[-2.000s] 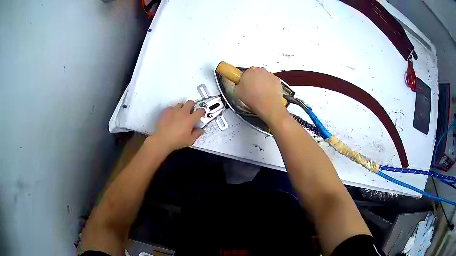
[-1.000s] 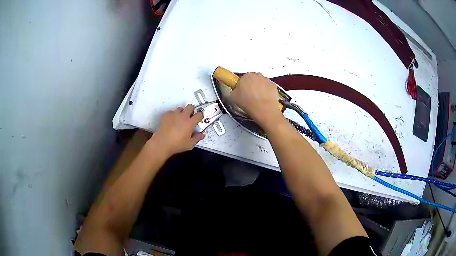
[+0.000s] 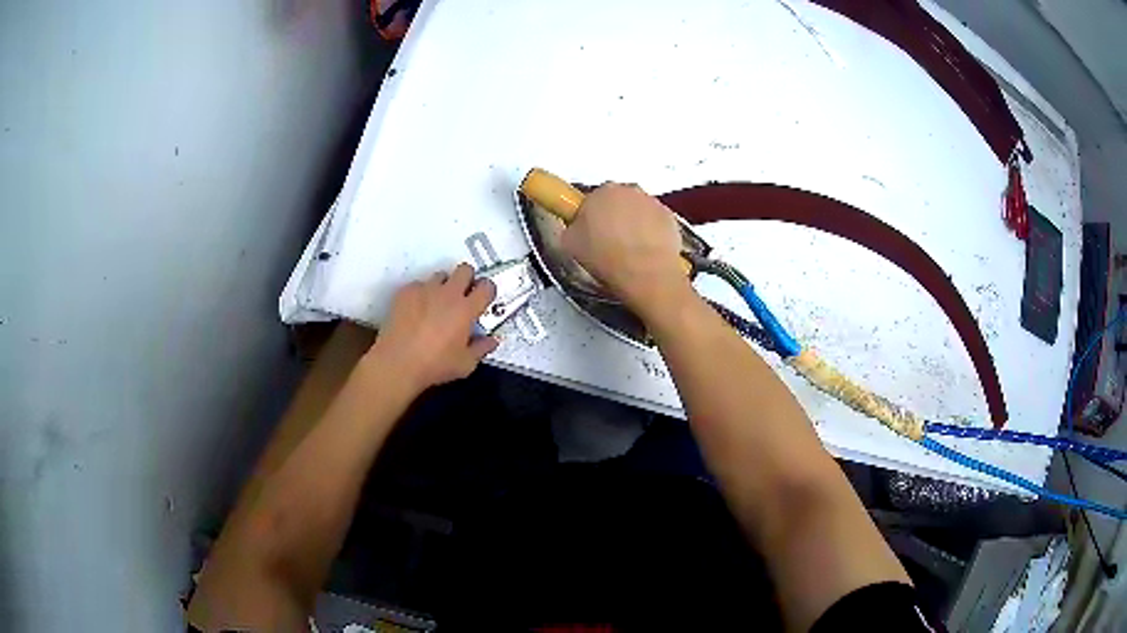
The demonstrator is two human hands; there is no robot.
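Observation:
My right hand (image 3: pixel 628 242) is closed on the wooden handle of the steam iron (image 3: pixel 552 194), whose silver body lies flat on the white table. A curved dark maroon strip (image 3: pixel 853 225) runs out from under the iron and bends down to the right. The small silver metal folding guide (image 3: pixel 504 294) lies just left of the iron. My left hand (image 3: pixel 433 324) holds the guide with its fingers at the left end. Any cloth inside the guide is mostly hidden; a small dark bit shows between guide and iron.
A stack of maroon pieces (image 3: pixel 936 77) lies along the far right edge. Red-handled scissors (image 3: pixel 1016 202) are at its end, beside a dark iron rest (image 3: pixel 1042 275). The hose (image 3: pixel 861 395), partly cloth-wrapped, trails right. A pale wall (image 3: pixel 136 247) stands at the left.
The iron and my right hand have moved slightly left. The guide and my left hand have also shifted slightly left. The strip's far end stays nearly in place.

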